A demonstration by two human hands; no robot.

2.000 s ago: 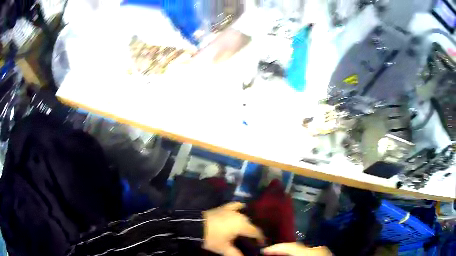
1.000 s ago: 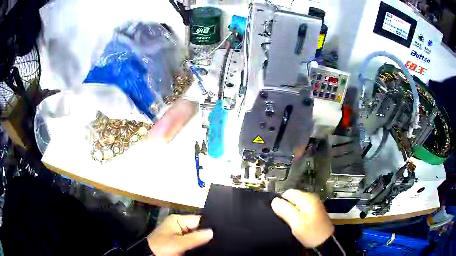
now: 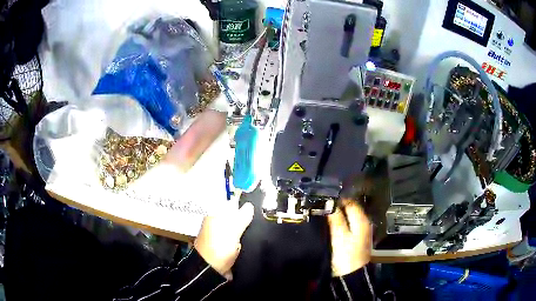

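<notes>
A black garment point(image 3: 285, 250) lies over the table's front edge, and its far end is under the front of the grey button sewing machine head point(image 3: 320, 141). The presser foot and button clamp point(image 3: 297, 207) sit over the cloth. My left hand point(image 3: 226, 235) holds the garment's left side, just left of the clamp. My right hand point(image 3: 349, 236) rests on its right side, close to the clamp; its fingertips are partly hidden beside the head. Whether a button is in the clamp cannot be told.
Loose gold buttons point(image 3: 126, 159) and plastic bags point(image 3: 138, 76) lie at left. A turquoise handle point(image 3: 245, 154) stands left of the head. The control panel point(image 3: 385, 94), button feeder point(image 3: 461, 117) and green bowl point(image 3: 512, 181) are at right. A blue crate point(image 3: 464, 279) is below right.
Both hands have moved the garment forward, under the machine head. Earlier the hands were below the table edge, then held the cloth up in front of the clamp.
</notes>
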